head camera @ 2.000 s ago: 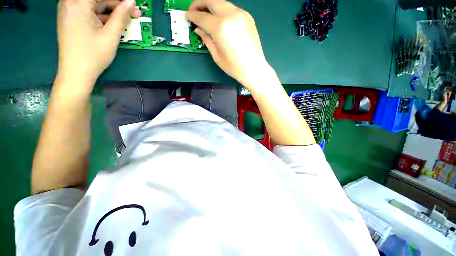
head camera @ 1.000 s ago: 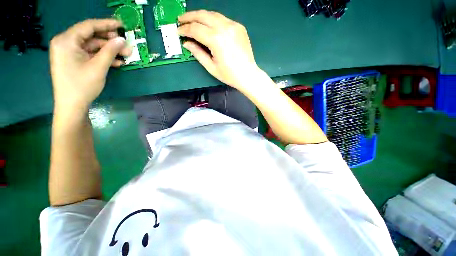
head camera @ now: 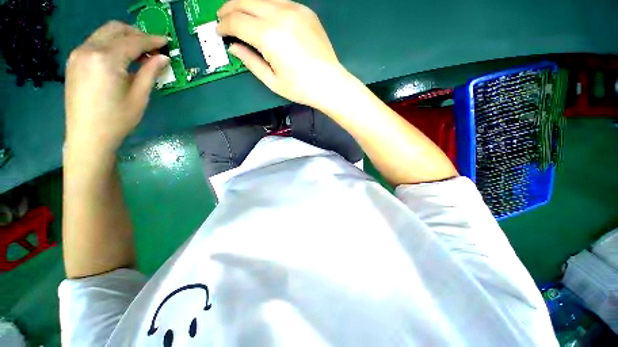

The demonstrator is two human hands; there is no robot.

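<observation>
A green circuit board panel (head camera: pixel 196 80) lies on the dark green mat near the bench's front edge, its two units side by side. Each unit has a round green area and a white block (head camera: pixel 213 46). My left hand (head camera: pixel 112 78) is at the left unit's white block, with thumb and forefinger around a small dark component (head camera: pixel 163 50), partly hidden. My right hand (head camera: pixel 281 51) is at the right edge of the right unit, fingers bent; something dark shows between its fingertips and thumb, but I cannot tell what it holds.
A heap of black components (head camera: pixel 27 44) lies on the mat at far left. A blue crate (head camera: pixel 463 129) with rows of boards stands below the bench edge at right. Red plastic stools (head camera: pixel 26 237) show at lower left and behind the crate.
The view has swung right and down across the bench, so the crate shows larger and the right-hand component pile is out of view. My left hand stays at the left unit with the dark component.
</observation>
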